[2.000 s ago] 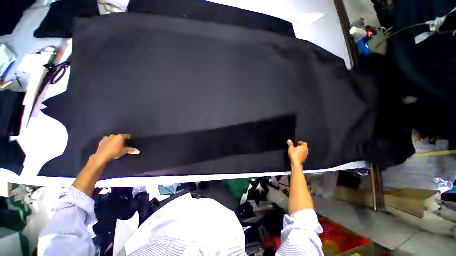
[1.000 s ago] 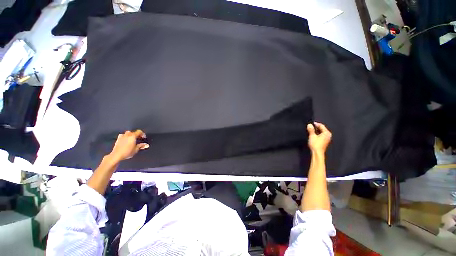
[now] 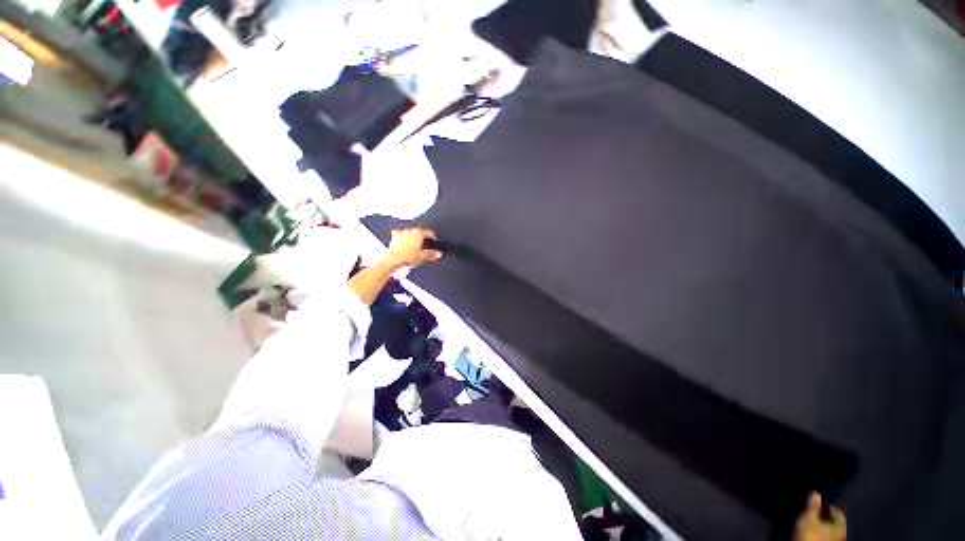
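A large thin black lining sheet (image 3: 677, 211) covers the table. A long darker black panel (image 3: 635, 370) lies on it, running from the upper left down to the lower right, near the table's near edge. My left hand (image 3: 411, 249) is at the panel's left end, thumb and fingertips close together on the cloth. My right hand (image 3: 821, 522) is at the panel's right end, cut off by the bottom edge of the picture. Whether either hand pinches the cloth is hard to tell. Black-handled shears (image 3: 476, 109) lie beyond the sheet's left end.
A folded black piece (image 3: 349, 111) lies at the table's left end. Another black piece (image 3: 540, 23) and a long black strip (image 3: 815, 127) lie beyond the sheet. Scraps (image 3: 407, 338) are heaped below the near edge. The floor and blurred boxes show at the left.
The view has swung towards the table's left end, so the table now looks tilted. The panel's right end, raised in a peak one second ago, now lies flatter.
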